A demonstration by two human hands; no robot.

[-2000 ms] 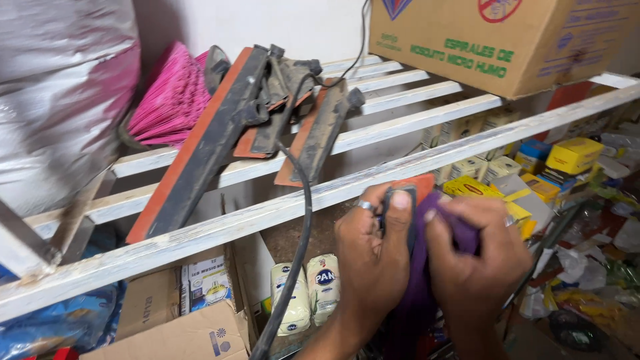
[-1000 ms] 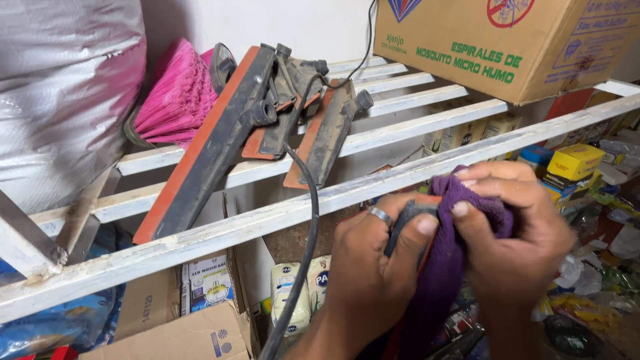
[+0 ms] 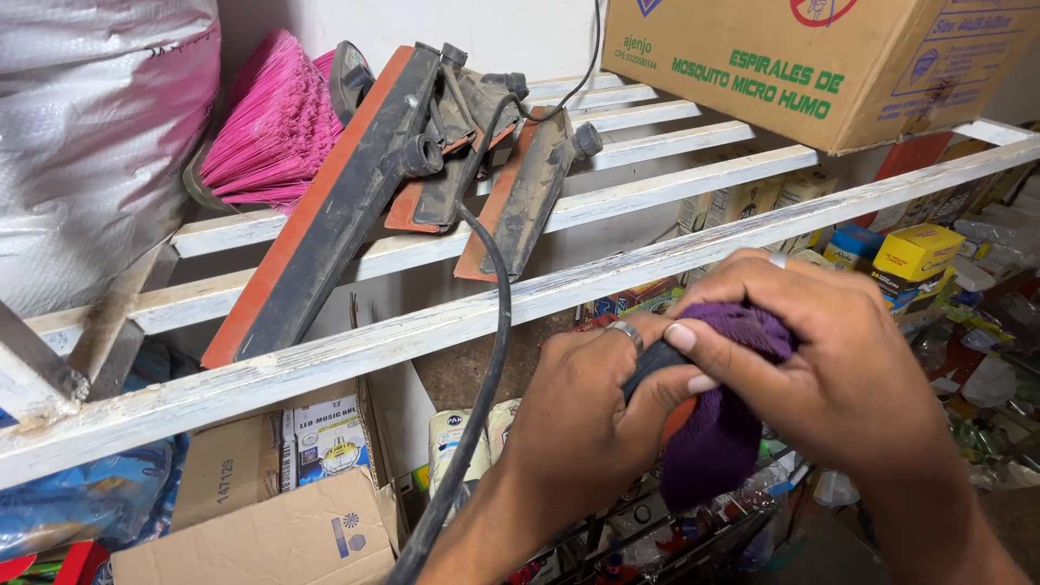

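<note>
My left hand (image 3: 601, 398), with a ring on one finger, grips a dark grey and orange piece (image 3: 652, 363), probably a squeegee head, mostly hidden by my hands. A purple cloth (image 3: 715, 447) is bunched in my right hand (image 3: 812, 366) and pressed against that piece, its loose end hanging below. Both hands are just in front of the white slatted metal shelf. On the shelf, dusty black-and-orange squeegee heads lie in a loose pile, a long one (image 3: 325, 211) at the left and a shorter one (image 3: 524, 199) at the right.
A black cable (image 3: 502, 325) hangs across the shelf's front rail (image 3: 390, 321). Pink broom bristles (image 3: 272, 130) and a white sack (image 3: 97, 146) are at the left, a large cardboard box (image 3: 747, 65) at the back right. Below are an open carton (image 3: 268, 528) and packaged goods.
The cloth has shifted around the held piece as my fingers changed position; my right hand is now turned more over the top. The squeegee heads on the shelf stay in place.
</note>
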